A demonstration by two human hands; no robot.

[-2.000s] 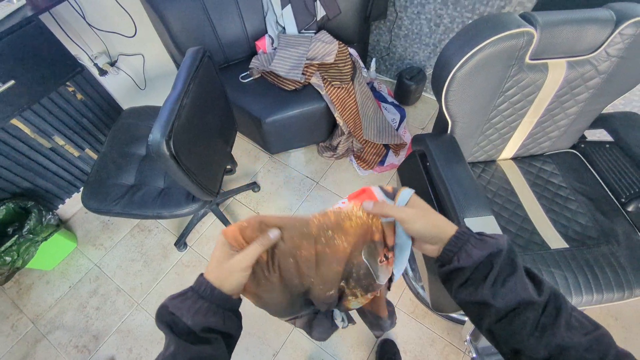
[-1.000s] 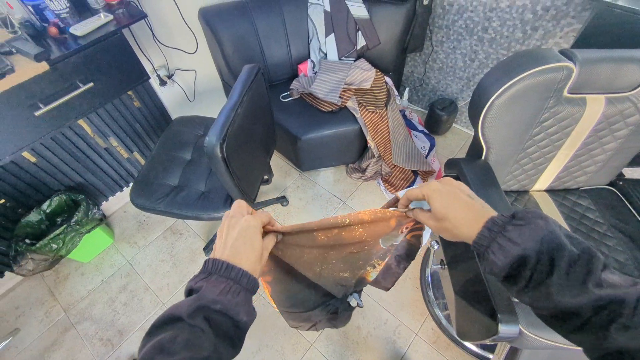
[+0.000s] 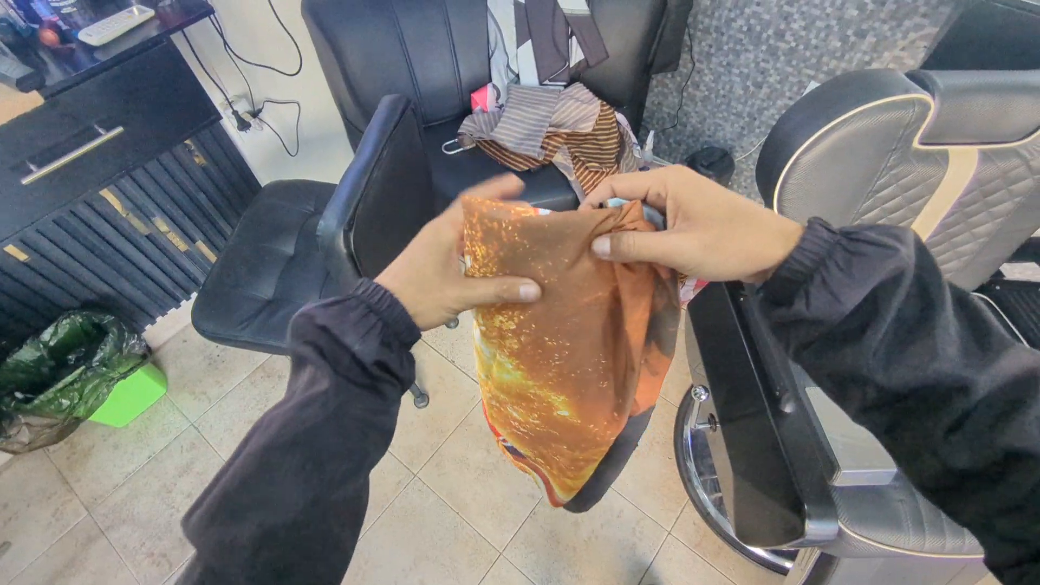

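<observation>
A thin cloth with an orange, brown and yellow print (image 3: 552, 349) hangs in folds between my two hands, over the tiled floor. My left hand (image 3: 455, 268) is at its upper left edge, thumb across the front and fingers behind it, partly hidden and a little blurred. My right hand (image 3: 670, 223) pinches the gathered upper right edge between thumb and fingers, where a bit of light blue fabric shows. A dark part of the cloth shows along its lower right side.
A black swivel chair (image 3: 268, 260) stands at left, before a black sofa seat (image 3: 463, 175) with a heap of striped cloths (image 3: 552, 126). At right is a grey barber chair (image 3: 861, 179). A green bin with a black bag (image 3: 130, 394) and a drawer cabinet (image 3: 106, 122) stand far left.
The cloth was stretched sideways between both hands; now it hangs narrower, with its bright orange print facing me. My hands have come closer together. Earlier, its dark part hung in front.
</observation>
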